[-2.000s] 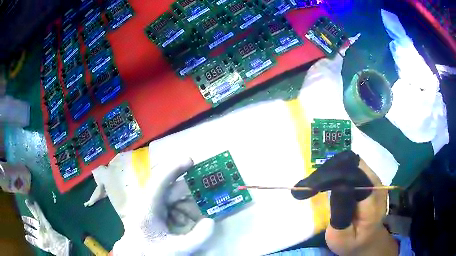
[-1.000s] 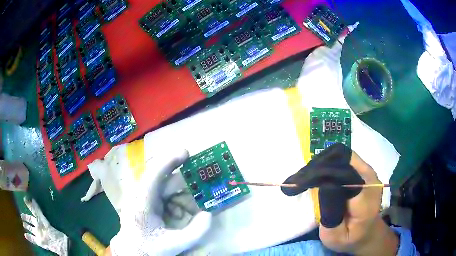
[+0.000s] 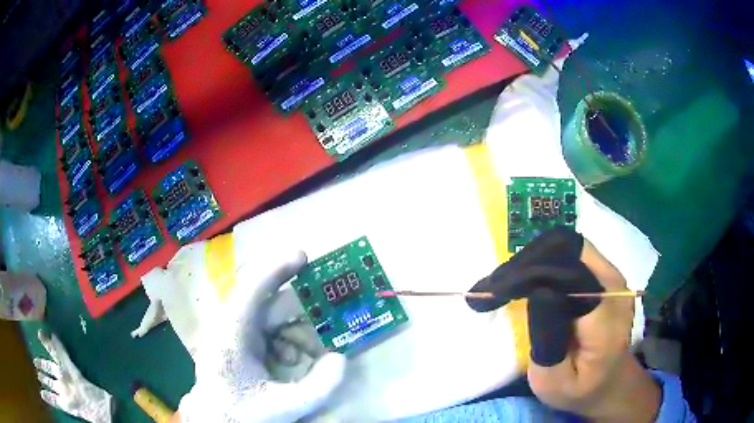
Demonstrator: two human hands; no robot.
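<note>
My left hand [image 3: 256, 355], in a white knit glove, holds a green circuit board [image 3: 351, 296] by its left side, thumb and fingers at its edges, over the white padded cloth [image 3: 413, 206]. The board has a three-digit display and a blue component block. My right hand [image 3: 570, 310], with black coverings on some fingers, holds a thin brush [image 3: 430, 293] like a pen. Its pinkish tip lies over the board's right part, right of the display; exact contact cannot be told. A second board [image 3: 541, 206] lies on the cloth, its lower part hidden by my right hand.
A greenish coating pot [image 3: 603, 140] with dark liquid stands at the upper right. A red mat [image 3: 240, 140] holds rows of boards across the back and left. A spare white glove [image 3: 70, 384] and a yellow-handled tool [image 3: 153, 405] lie lower left.
The brush tip has moved up and slightly left from the board's right edge near the blue block. The crumpled white heap has left the view at right. My left hand still holds the board.
</note>
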